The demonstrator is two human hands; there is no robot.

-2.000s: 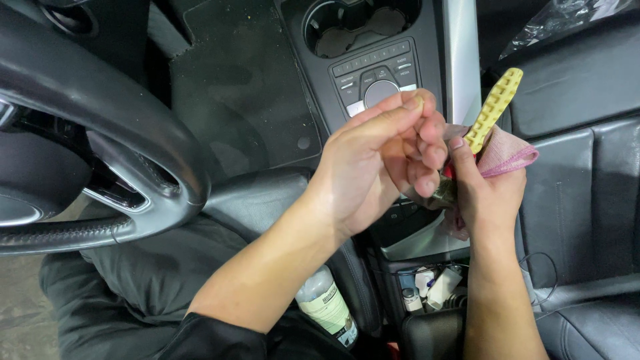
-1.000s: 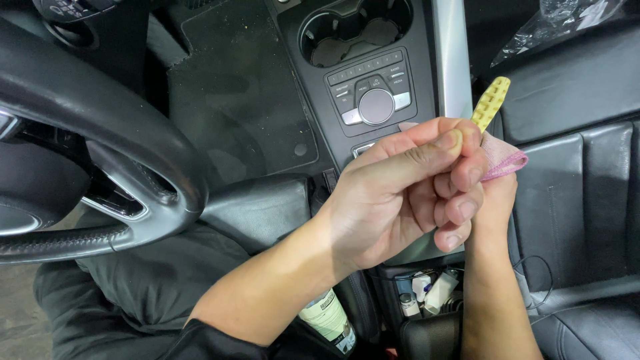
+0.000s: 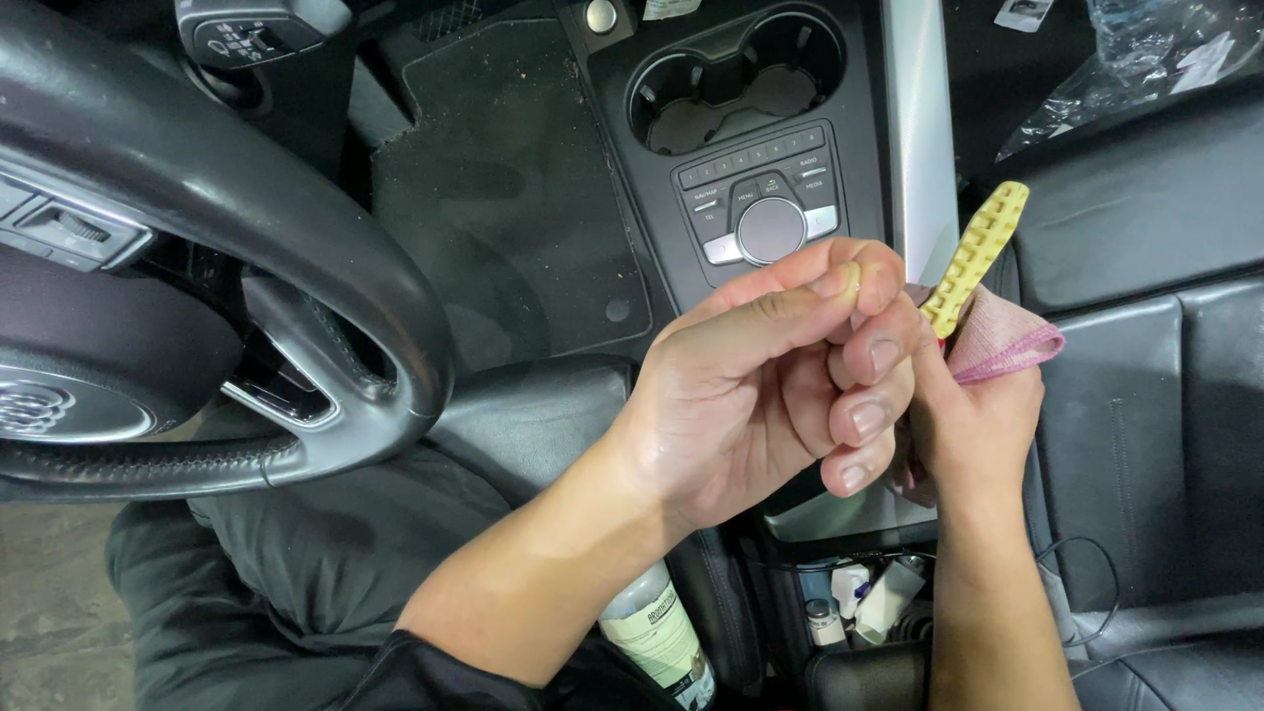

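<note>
My left hand (image 3: 780, 375) is raised over the centre console, palm toward me. Its thumb and index fingertip meet on a tiny pale bit, too small to name; the other fingers curl loosely. Just right of it and partly behind its fingers, my right hand (image 3: 973, 425) grips a pink microfibre cloth (image 3: 1002, 336) and a tool with a yellow textured handle (image 3: 978, 259), which points up and right. A bit of red shows at the handle's base. The tool's lower end is hidden by my hands.
The steering wheel (image 3: 395, 296) stands at left. Behind my hands lie the control knob (image 3: 771, 231) and cup holders (image 3: 736, 84). Below are a labelled bottle (image 3: 657, 632) and an open console bin with small containers (image 3: 889, 600). Clear plastic wrap (image 3: 1116, 79) lies at upper right, beyond the passenger seat (image 3: 1116, 444).
Since two seconds ago my left hand has moved right, up to my right hand, and its thumb and index fingertip have stayed together. The cloth and yellow handle remain in my right hand.
</note>
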